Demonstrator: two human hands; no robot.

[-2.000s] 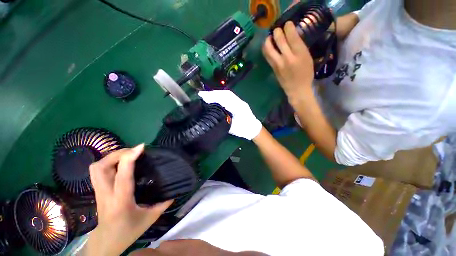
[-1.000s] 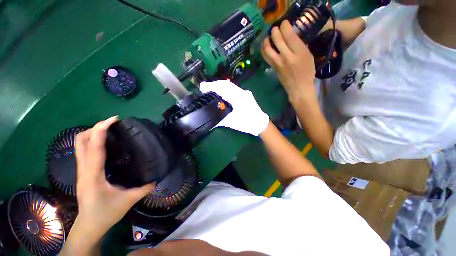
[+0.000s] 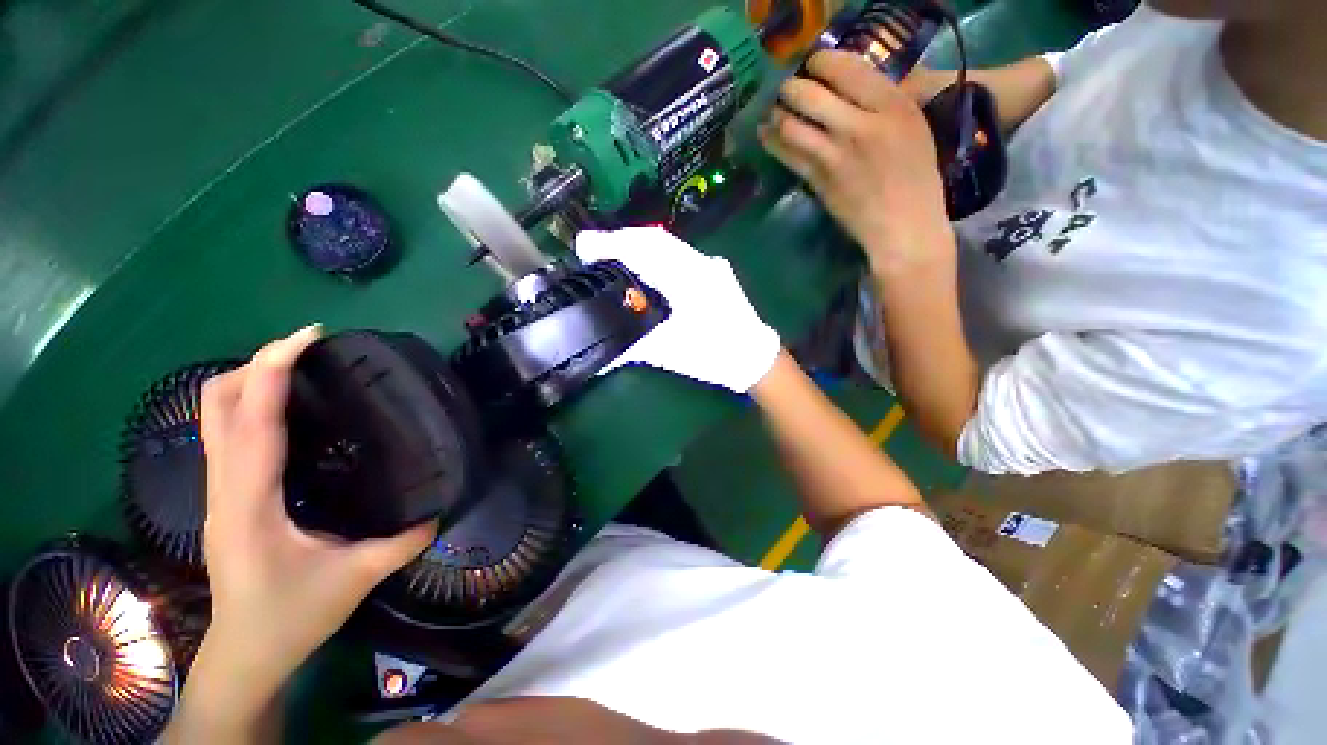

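Observation:
A black desk fan is held in both hands. My right hand (image 3: 684, 309), in a white glove, grips the fan head (image 3: 560, 338) at its right side. My bare left hand (image 3: 262, 502) grips the rounded black base (image 3: 376, 437), thumb below and fingers above. The rim of the fan head is at the lower end of the pale buffing wheel (image 3: 492, 226) and seems to touch it. The wheel sits on the shaft of the green bench grinder (image 3: 655, 124). The fingertips of my right hand are partly hidden behind the fan head.
Other black fans (image 3: 488, 546) lie below the held one; another grille (image 3: 90, 648) glows at lower left. A small round black part (image 3: 342, 230) lies left of the wheel. A cable (image 3: 466, 44) runs to the grinder. A co-worker (image 3: 1092, 262) holds a fan (image 3: 975, 153) at the right.
The held fan has turned, so its base shows a broader face and has moved left. The fan head's smooth rim now faces me more. The co-worker's fan has tilted.

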